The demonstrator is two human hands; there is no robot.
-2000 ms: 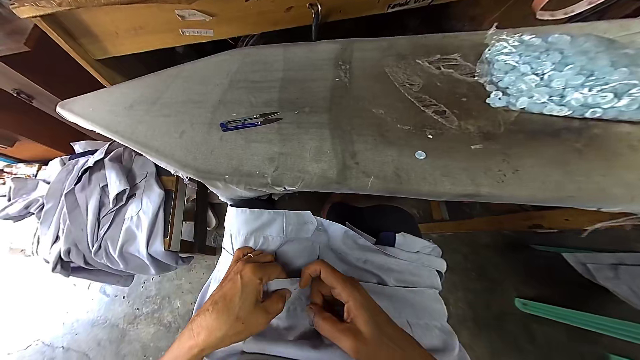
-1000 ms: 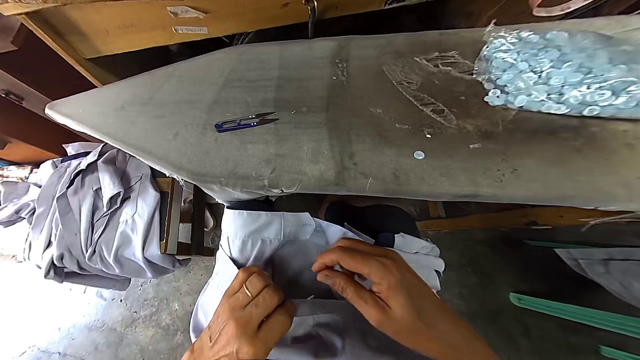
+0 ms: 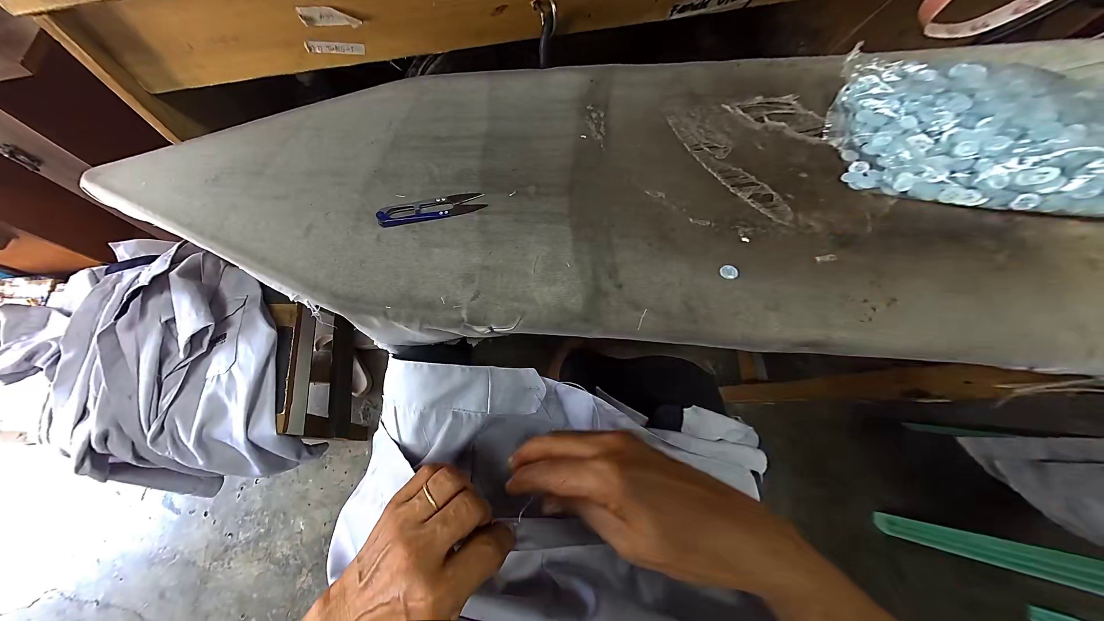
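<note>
A light grey garment (image 3: 466,392) lies across the person's lap. My left hand (image 3: 427,539), with a ring on one finger, pinches its fabric near the front opening. To its right, my right hand (image 3: 621,500) is raised over the cloth, fingers bent and slightly blurred; a fine thread shows between the hands, and whether the right fingertips hold a needle or thread cannot be told. Blue-handled thread snips (image 3: 423,211) rest on the ironing board (image 3: 517,267). One pale button (image 3: 729,272) lies farther right, below a clear plastic bag of light blue buttons (image 3: 975,138).
Grey shirts (image 3: 172,362) are heaped at the left beside a wooden frame (image 3: 297,371). A wooden table edge (image 3: 216,43) runs behind the board. Green plastic slats (image 3: 992,552) and grey cloth (image 3: 1035,474) stand at the lower right. A measuring tape (image 3: 975,19) lies at the top right.
My right hand was down at the cloth beside my left hand two seconds ago, then lifted away; it is now above the cloth. My left hand stays on the garment.
</note>
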